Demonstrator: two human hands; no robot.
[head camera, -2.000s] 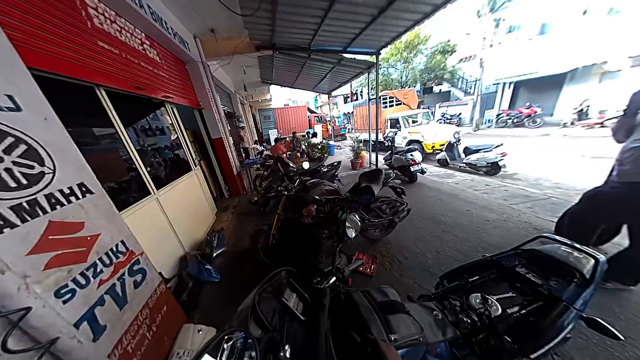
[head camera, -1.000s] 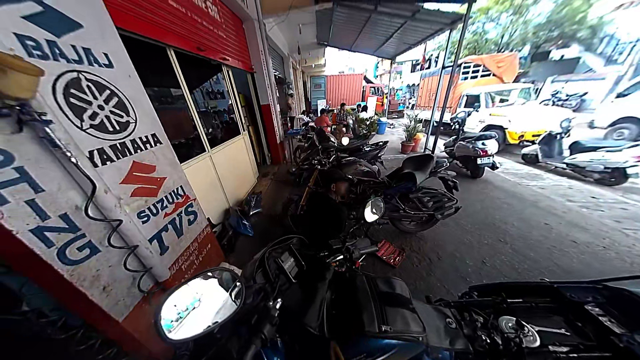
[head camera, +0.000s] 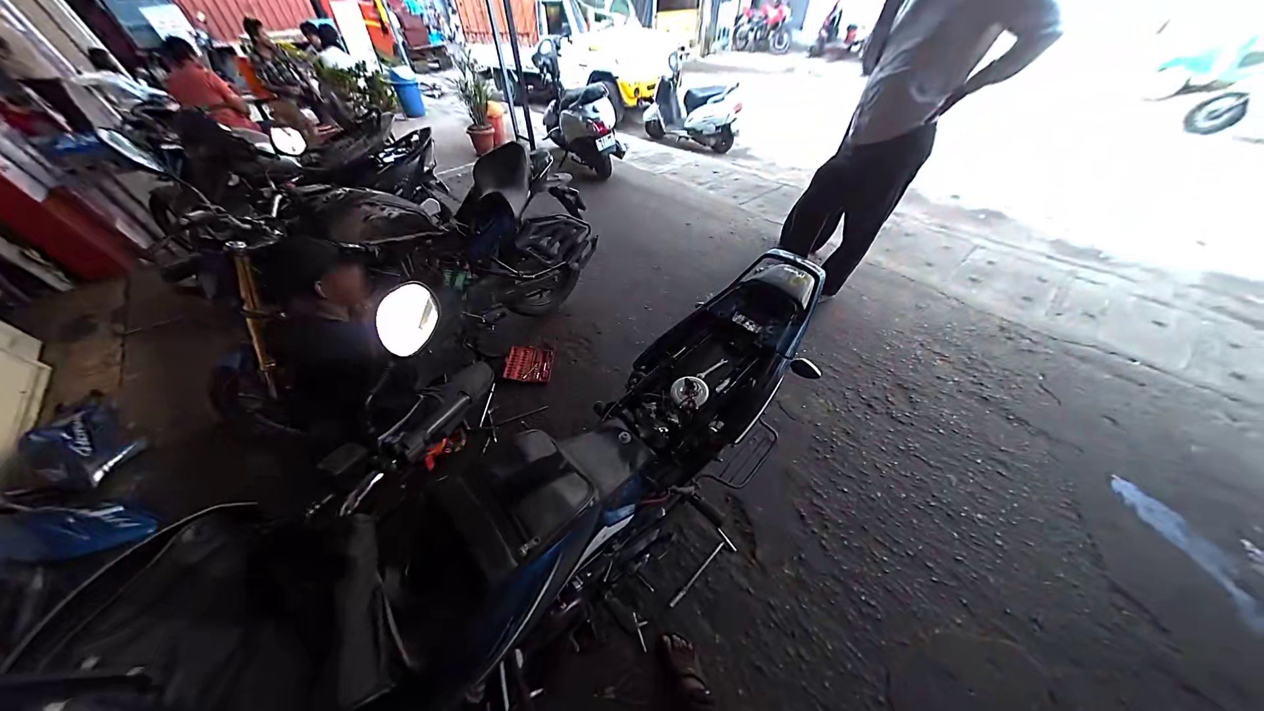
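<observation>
Neither my left hand nor my right hand shows in the head view. Below me stands a motorcycle with a black cover on its fuel tank (head camera: 538, 489). Its seat is off, and a round white-metal part (head camera: 689, 392) shows inside the open rear frame (head camera: 780, 281). A thin metal rod (head camera: 699, 573) sticks out low at its right side. An open red tool case (head camera: 528, 364) lies on the ground beyond the bike, with loose tools near it. A sandaled foot (head camera: 683, 667) is at the bottom edge.
A person in dark trousers (head camera: 859, 197) stands behind the bike's tail. Another person (head camera: 326, 336) is low beside the parked motorcycle (head camera: 365, 212) at left, partly behind a round mirror (head camera: 406, 319). Blue plastic bags (head camera: 79, 444), a potted plant (head camera: 481, 138) and scooters (head camera: 694, 109) stand farther off.
The view has swung right and down, off the painted wall. The seatless rear frame and the standing person's legs now show more fully than one second ago.
</observation>
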